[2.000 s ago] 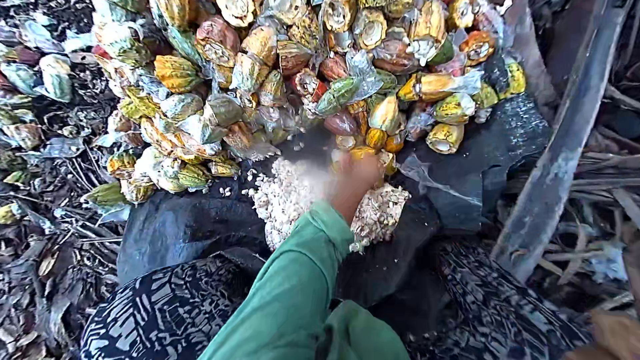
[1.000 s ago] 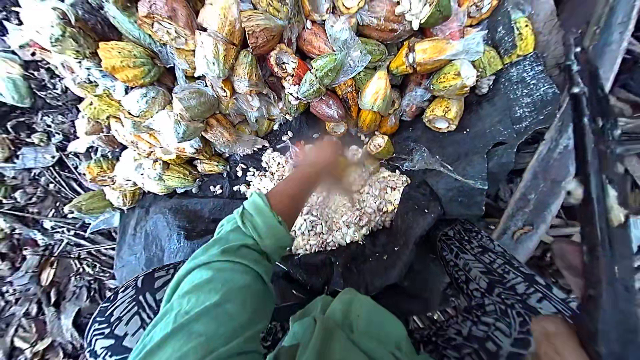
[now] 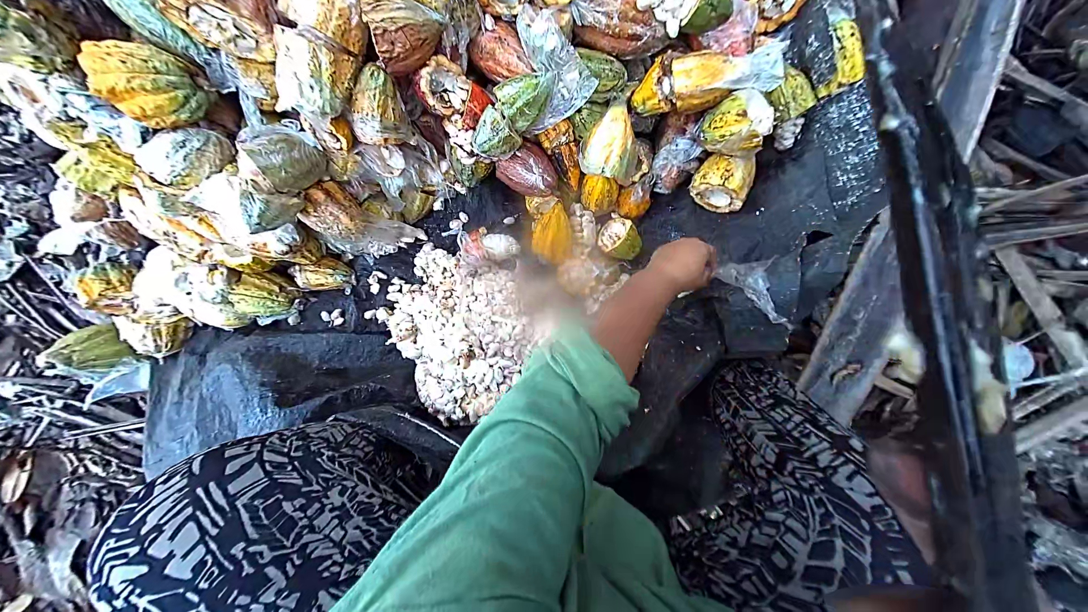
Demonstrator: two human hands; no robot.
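My left hand (image 3: 684,262), at the end of a green sleeve, is at the right of a pile of wet, whitish cacao beans (image 3: 463,331), beside a scrap of clear plastic (image 3: 752,285). Its fingers look curled; whether they hold anything is unclear. Blur covers part of the pile left of the wrist. Close to the camera, a long dark blade (image 3: 943,280), apparently a machete, rises with pale bits stuck on it. A little skin at the bottom edge, seemingly my right hand (image 3: 884,598), is beside its lower end; the grip itself is hidden. Opened cacao pods (image 3: 619,238) border the beans.
A large heap of cacao pods (image 3: 280,161), many with plastic film, lies beyond the beans. Black sheeting (image 3: 263,374) spreads under the beans. Patterned trouser legs (image 3: 255,518) flank the near side. A weathered plank (image 3: 858,331) and dry sticks (image 3: 1045,297) lie at the right.
My left hand has moved right from over the bean pile to beside the plastic scrap. The dark blade, upright at the right since one second ago, does not show plainly two seconds ago.
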